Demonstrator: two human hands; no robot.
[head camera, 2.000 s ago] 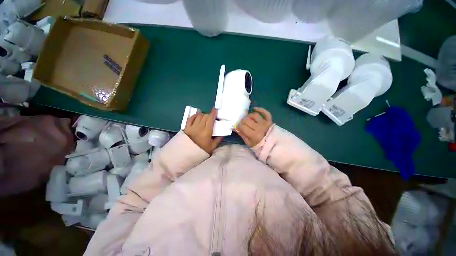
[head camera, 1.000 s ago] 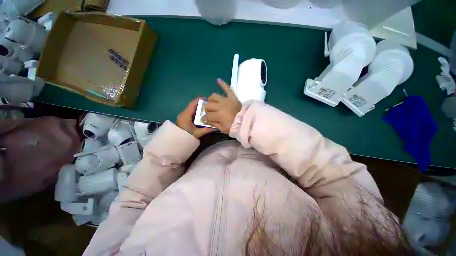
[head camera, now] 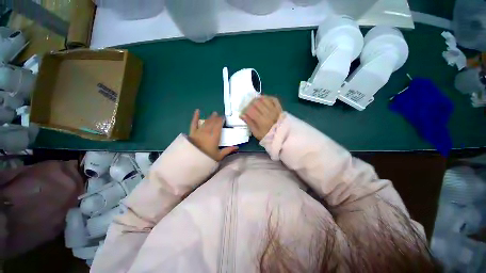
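Observation:
A white security camera (head camera: pixel 240 88) lies on the green mat in front of me, its dark lens face at the upper right. Its white antenna (head camera: pixel 226 96) runs along its left side. The white mounting bracket (head camera: pixel 233 136) is at its near end. My left hand (head camera: pixel 209 135) grips the bracket from the left, with some fingers raised. My right hand (head camera: pixel 262 115) is on the right side of the camera body, fingers bent together, with a small pale wipe at the fingertips. The fingertips partly hide the lower body.
Two white cameras (head camera: pixel 339 43) stand at the back right. A blue cloth (head camera: pixel 424 109) lies at the right. An open carton tray (head camera: pixel 128 96) with dark strips is at the left. More cameras (head camera: pixel 101 200) are heaped below the bench edge at left. A white shelf (head camera: pixel 144 26) runs along the back.
My right hand has moved from over the bracket to the camera body. My left hand has turned and rests against the bracket. The whole view has shifted.

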